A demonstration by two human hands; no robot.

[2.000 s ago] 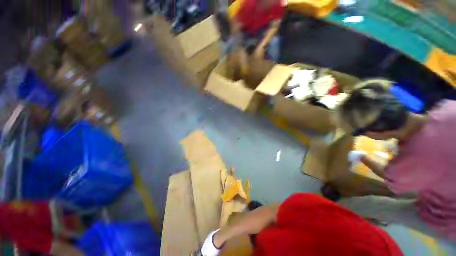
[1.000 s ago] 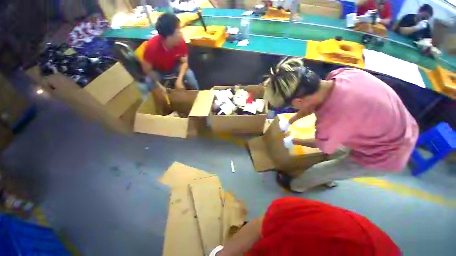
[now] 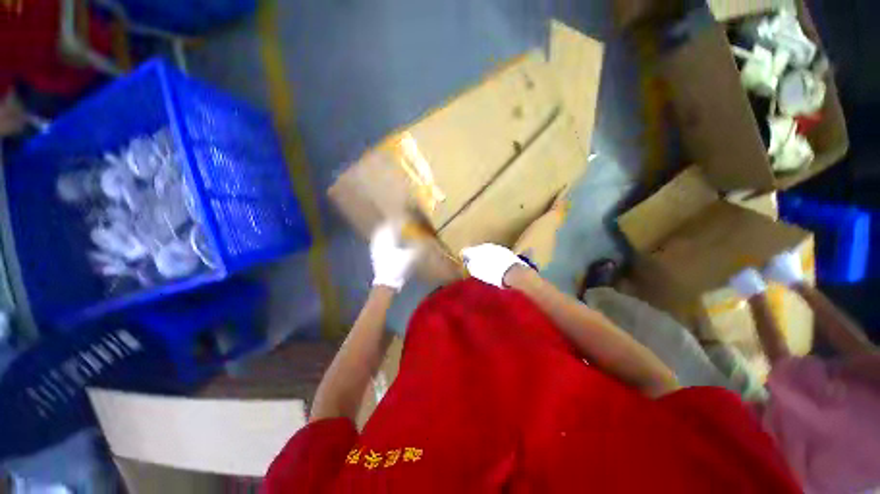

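A brown cardboard carton (image 3: 502, 145) lies in front of me, largely folded flat, with a shiny strip of tape near its left end and a flap sticking up at its far right. My left hand (image 3: 394, 256), in a white glove, is at the carton's near left edge and is blurred; its fingers close on the cardboard. My right hand (image 3: 490, 263), also in a white glove, grips the near edge to the right of it. The fingertips of both hands are partly hidden.
A blue crate (image 3: 241, 164) of whitish parts stands at left. An open carton (image 3: 709, 106) of white parts is at upper right. At right, a person's gloved hands (image 3: 767, 275) are at another open carton (image 3: 675, 236). A pale carton flap (image 3: 203, 432) is at lower left.
The view has swung down and left. Both my gloved hands now show at the carton, where only my right arm showed before. The cardboard appears raised closer to me and turned.
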